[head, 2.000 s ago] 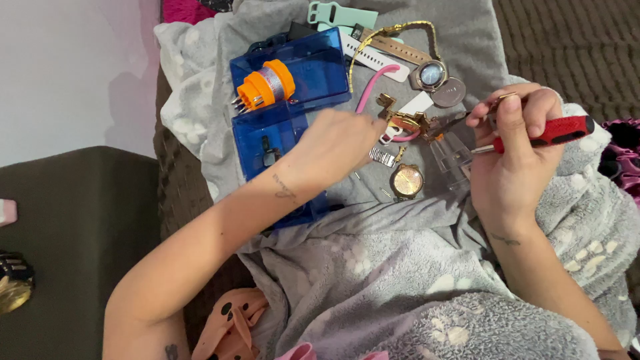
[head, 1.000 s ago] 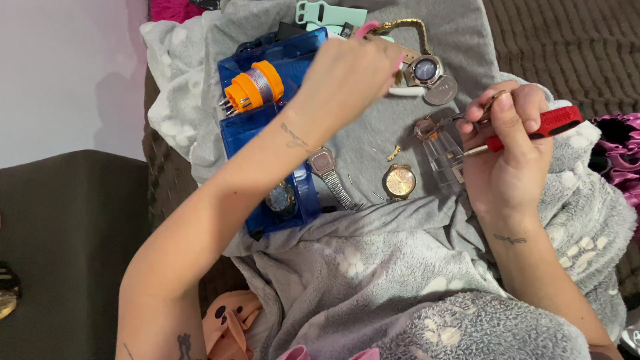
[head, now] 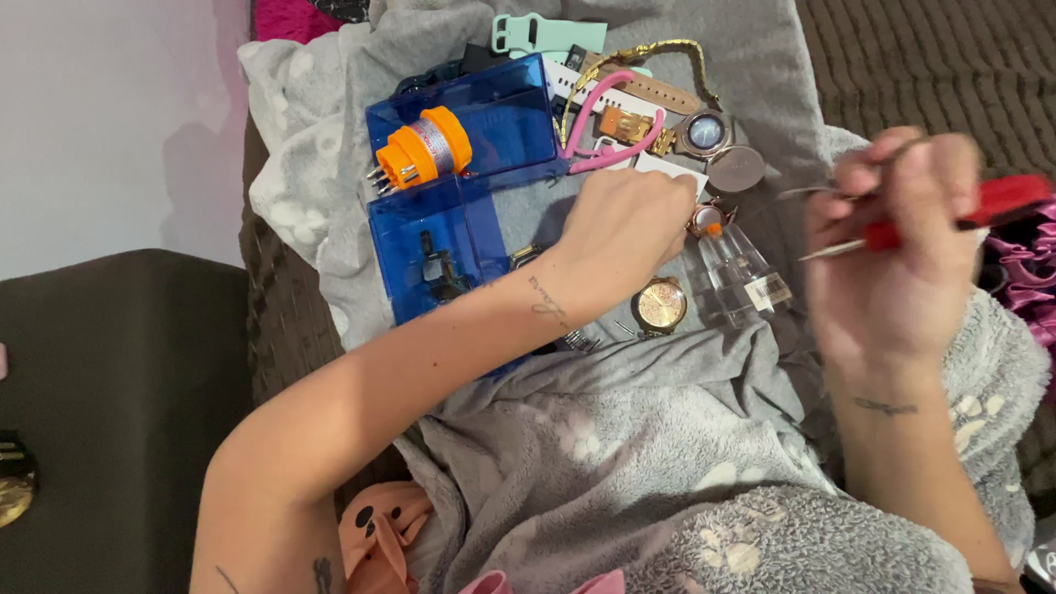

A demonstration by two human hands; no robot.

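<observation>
My left hand is back-up over the grey cloth, between the blue plastic case and a small clear bottle; its fingertips are hidden, so its hold cannot be told. My right hand, blurred, grips a red-handled screwdriver whose shaft points left; a thin metal tool shows at its fingertips. Near my left hand lie a gold-coloured watch, pliers with pink handles, a gold-coloured clasp piece, a rose-gold-coloured watch and a round-faced watch.
The open blue case holds an orange screwdriver-bit holder and a dark metal piece. Above it are a mint watch strap and a brown strap. A patterned fleece blanket covers the lap.
My left hand has come down from the straps at the top to the middle of the cloth. The pink-handled pliers, partly hidden under it a second ago, are in plain view.
</observation>
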